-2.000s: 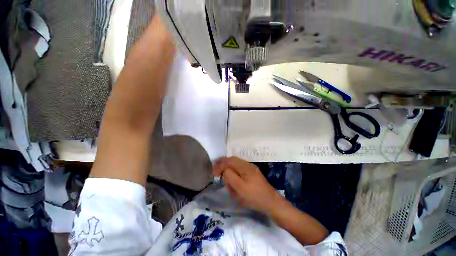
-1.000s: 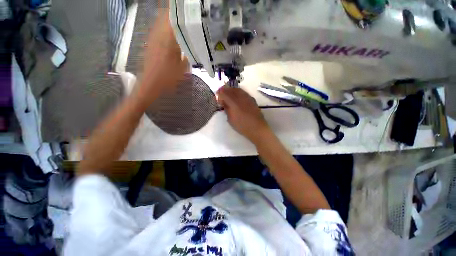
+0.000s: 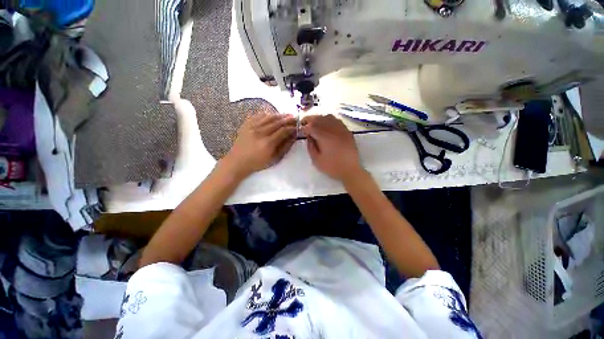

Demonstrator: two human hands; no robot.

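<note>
A brown-grey textured fabric panel (image 3: 210, 112) with a rounded end lies on the white table, left of the presser foot (image 3: 305, 100). My left hand (image 3: 266, 140) lies on the rounded end, fingers pressing it down near the needle. My right hand (image 3: 331, 144) is just right of it, its fingertips pinched at the panel's edge right in front of the presser foot. The fingertips of both hands are almost touching. The exact edge under the fingers is hidden. The sewing machine head (image 3: 371, 40) stands over the work.
Shears (image 3: 414, 132), a blue tool (image 3: 399, 106) and a yellow-green pen (image 3: 405, 114) lie right of the needle. A dark phone-like rectangle (image 3: 533, 136) lies farther right. Cut panels (image 3: 126, 99) are piled at left. A perforated white basket (image 3: 540, 265) holds offcuts at lower right.
The white piece from the earliest frame no longer shows under the needle; the brown panel lies there. My left hand has come down and right onto the panel. The view has shifted.
</note>
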